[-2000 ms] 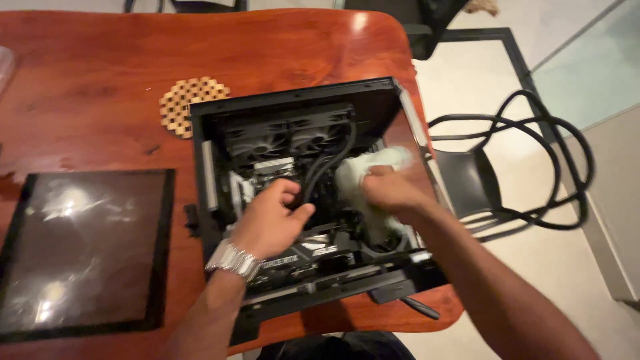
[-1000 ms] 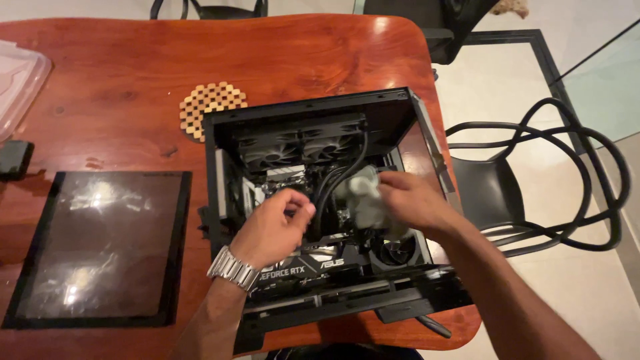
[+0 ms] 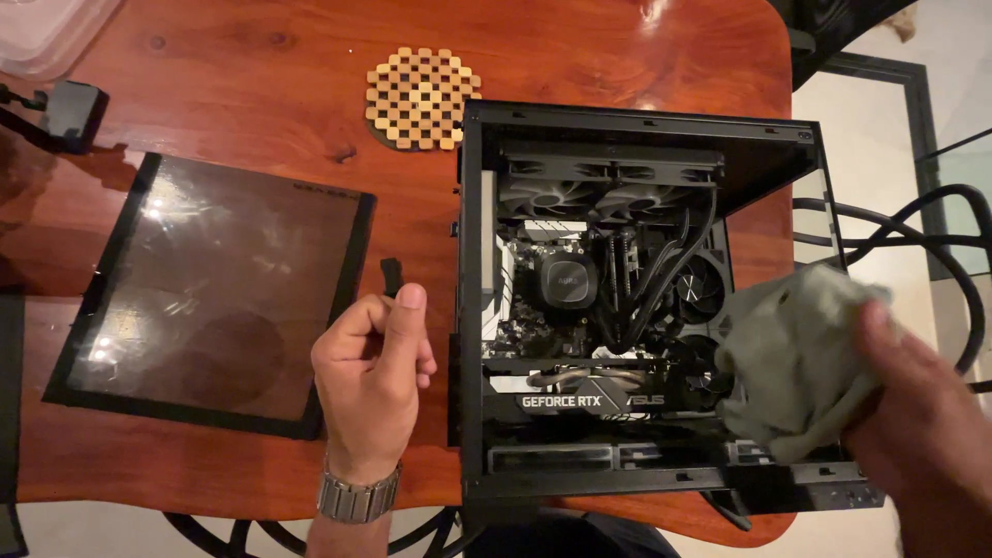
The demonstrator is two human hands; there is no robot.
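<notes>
An open black computer case lies on the wooden table, its inside facing up. Inside it are a round-cornered CPU cooler pump, a radiator with two fans, black coolant tubes and an ASUS GeForce RTX graphics card. My left hand, with a metal watch at the wrist, is left of the case and pinches a small black piece that I cannot identify. My right hand grips a grey-green cloth over the right side of the case, hiding part of its frame.
A dark-edged glass panel lies on the table left of my left hand. Behind the case is a checkered wooden trivet. A clear plastic container and a small black box are at the back left. A black chair stands at the right.
My left hand has moved out of the case to its left, and the black piece now shows in its fingers. My right hand has moved the cloth rightward, from inside the case to its right side.
</notes>
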